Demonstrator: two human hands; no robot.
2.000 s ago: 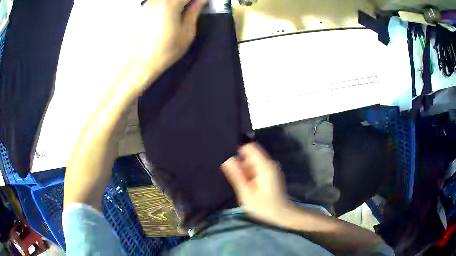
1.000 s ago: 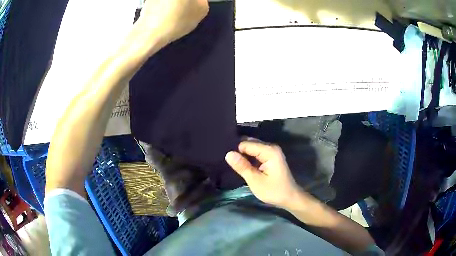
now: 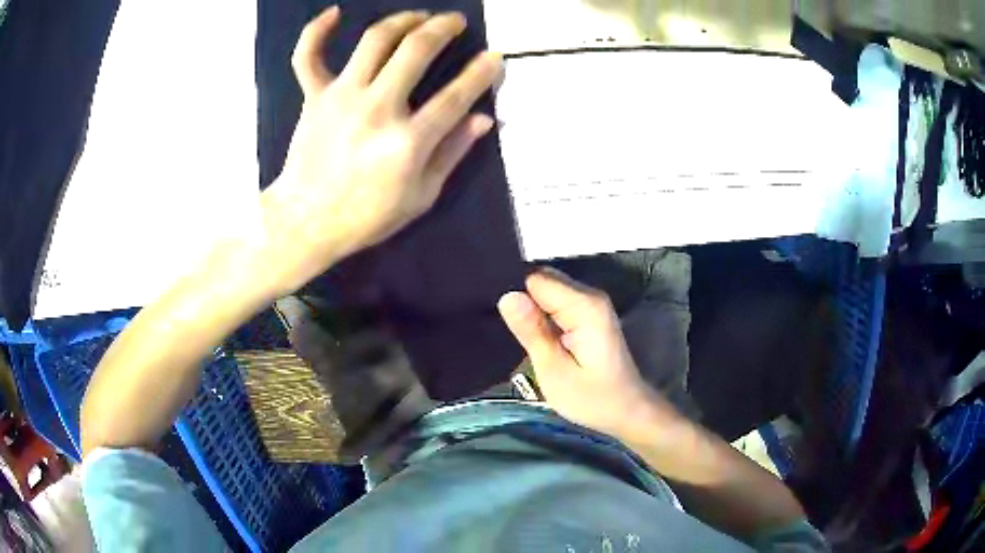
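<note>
A dark fabric panel (image 3: 432,259) lies across the white sewing table (image 3: 648,151) and hangs over its front edge to my lap. My left hand (image 3: 378,140) lies on the panel with its fingers spread, palm down. My right hand (image 3: 572,324) is at the panel's right edge, just below the table edge, thumb and fingers close together. Whether the cloth is pinched between them cannot be told clearly. The panel's far end is cut off by the top of the picture.
More dark cloth (image 3: 43,140) lies at the table's left. Blue baskets (image 3: 227,464) stand by my knees, with a brown grained board (image 3: 286,405) beside my leg. Dark strips (image 3: 923,140) hang at the table's right end. A cream machine surface (image 3: 648,24) crosses the top.
My left hand has come down from the top edge and opened flat on the panel. My right hand has moved slightly up to the panel's edge. The pale strip has gone out of view.
</note>
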